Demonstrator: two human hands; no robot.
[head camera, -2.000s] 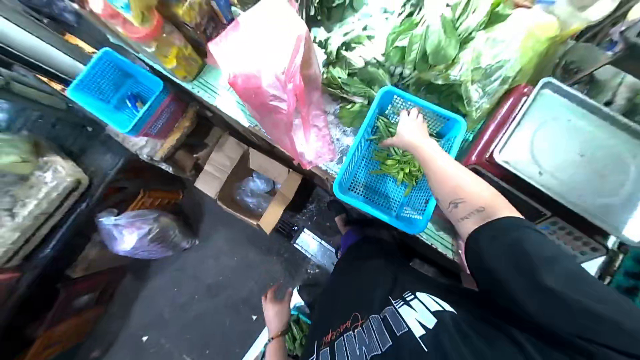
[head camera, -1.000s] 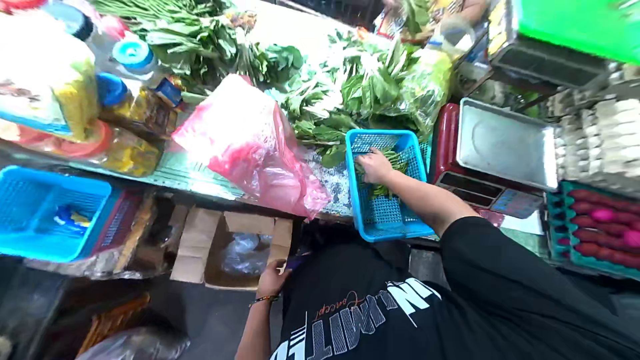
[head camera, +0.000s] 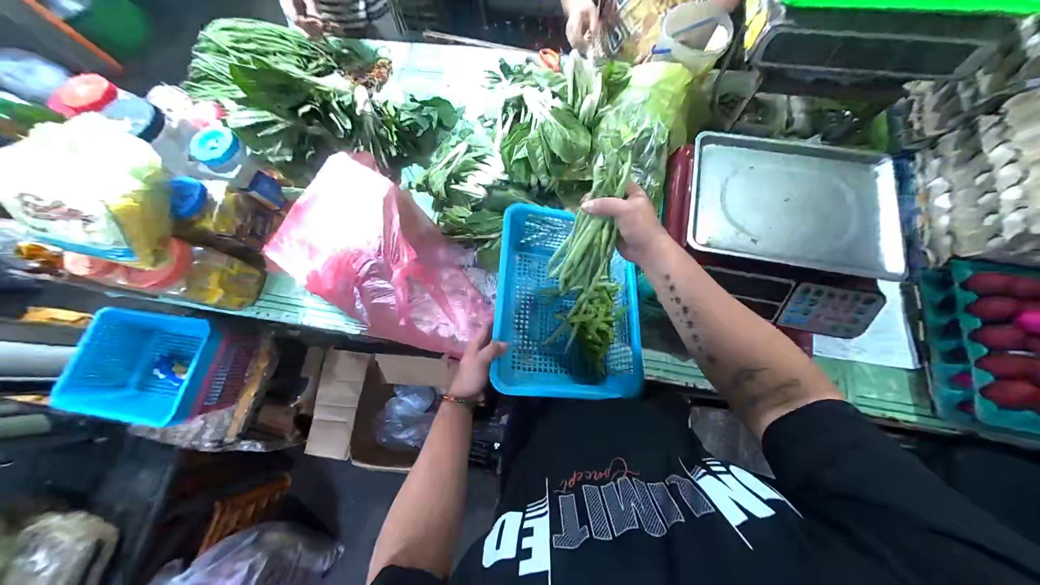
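My right hand (head camera: 630, 218) is closed around a bunch of long green beans (head camera: 591, 244), held over the right side of a blue plastic basket (head camera: 501, 325). Their upper ends stick out above my fist, and their lower ends hang into the basket near some short green pieces (head camera: 593, 325) at its lower right. My left hand (head camera: 478, 361) is at the basket's lower left rim, fingers against it. A pink plastic bag (head camera: 382, 252) lies on the counter just left of the basket, touching or close to my left hand. Whether my left fingers grip the rim is hard to see.
Leafy greens (head camera: 536, 138) cover the counter beyond the basket. A scale with a metal tray (head camera: 800, 203) stands to the right, beside egg trays (head camera: 987, 162). Jars (head camera: 215, 150) and a second blue basket (head camera: 134, 366) are at left, an open cardboard box (head camera: 337, 406) below. Other people's hands (head camera: 582, 24) show across the counter.
My right hand, earlier down in the basket, is now raised at its upper right with the long beans. My left hand has come up from below to the basket's rim. The view has turned.
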